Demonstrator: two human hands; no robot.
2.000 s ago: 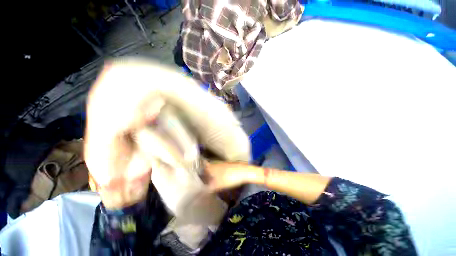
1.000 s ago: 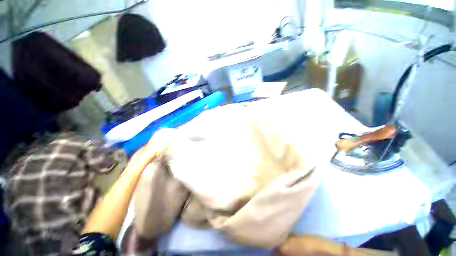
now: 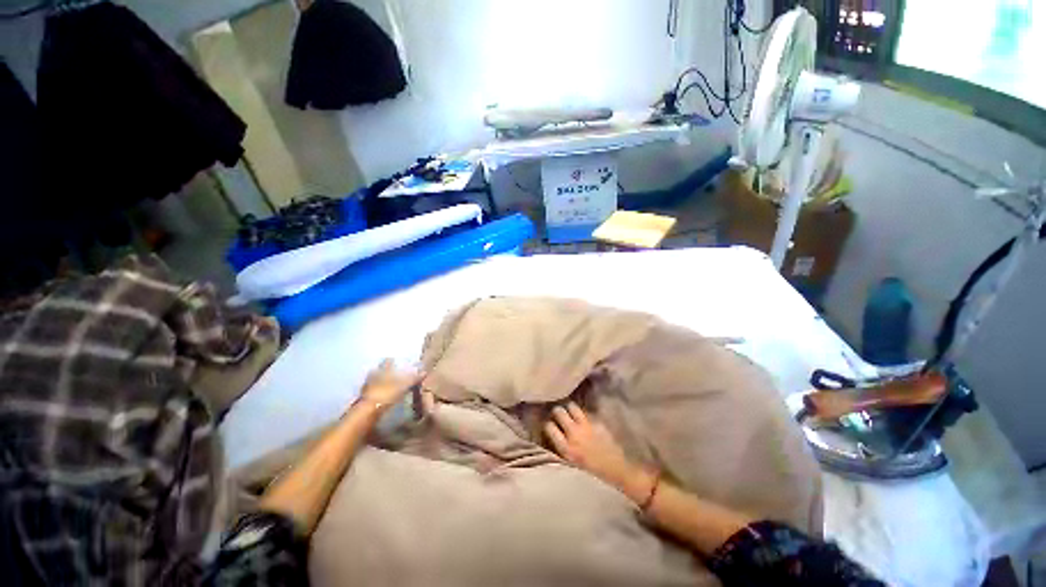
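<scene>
A tan garment, its plain lining side out, lies bunched on the white-covered table (image 3: 711,269) in front of me. My left hand (image 3: 390,388) is at the garment's left edge; its fingertips are pale and blurred, so its grip cannot be told. My right hand (image 3: 583,438) lies on the tan garment (image 3: 711,424) at a dark fold near its middle, fingers spread and bent, with no clear grip. A steam iron (image 3: 877,424) with an orange-brown handle rests at the table's right end, untouched.
A heap of brown plaid garments (image 3: 92,401) is close on the left. Beyond the table are a long white padded board (image 3: 356,255) over blue, a box marked "SALOON" (image 3: 578,201), a standing fan (image 3: 791,115) and dark hanging clothes (image 3: 132,103).
The view has turned from the floor side to the table. The tan garment, earlier bunched up in my hands, now lies spread lower on the table. My right hand has moved onto its middle.
</scene>
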